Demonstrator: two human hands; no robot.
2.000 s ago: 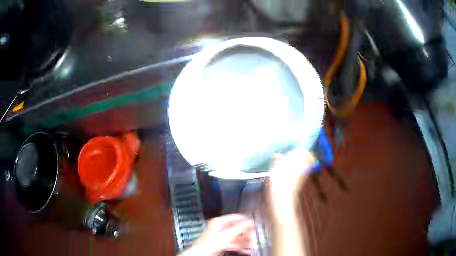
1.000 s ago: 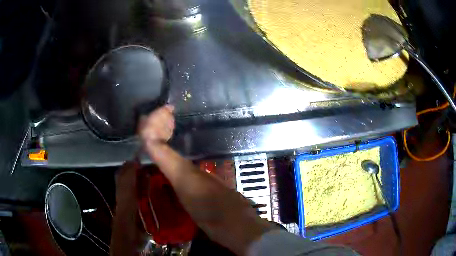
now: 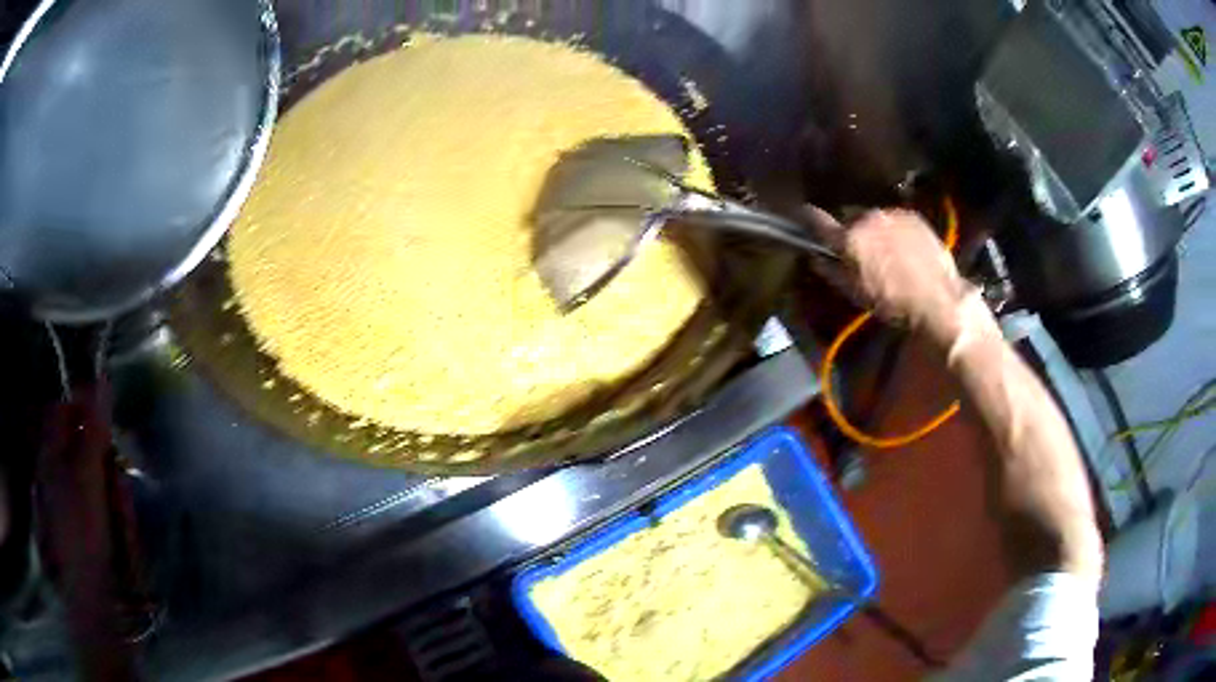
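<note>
My right hand (image 3: 907, 267), bare, is closed around the long handle of a metal skimmer (image 3: 607, 220). The skimmer's broad head lies at the surface of the frothy yellow contents of a large dark wok (image 3: 320, 433), towards its right side. Part of the head is under the yellow surface. A large round grey sieve (image 3: 120, 140), with no crumbs seen in it, is at the top left, cut off by the picture's edge. Two thin legs run down from its rim to a dark handle. I cannot make out my left hand; the area below the sieve is dark.
A blue tray (image 3: 864, 586) of pale yellow grains stands at the counter's front edge (image 3: 534, 513), with a serving spoon (image 3: 747, 524) in it. An orange hose (image 3: 887, 441) loops right of the wok. A steel pot (image 3: 1094, 260) stands at the far right.
The view has swung right to the wok. My right hand has left the round dark sieve and taken hold of the skimmer handle. The sieve now shows large at the top left.
</note>
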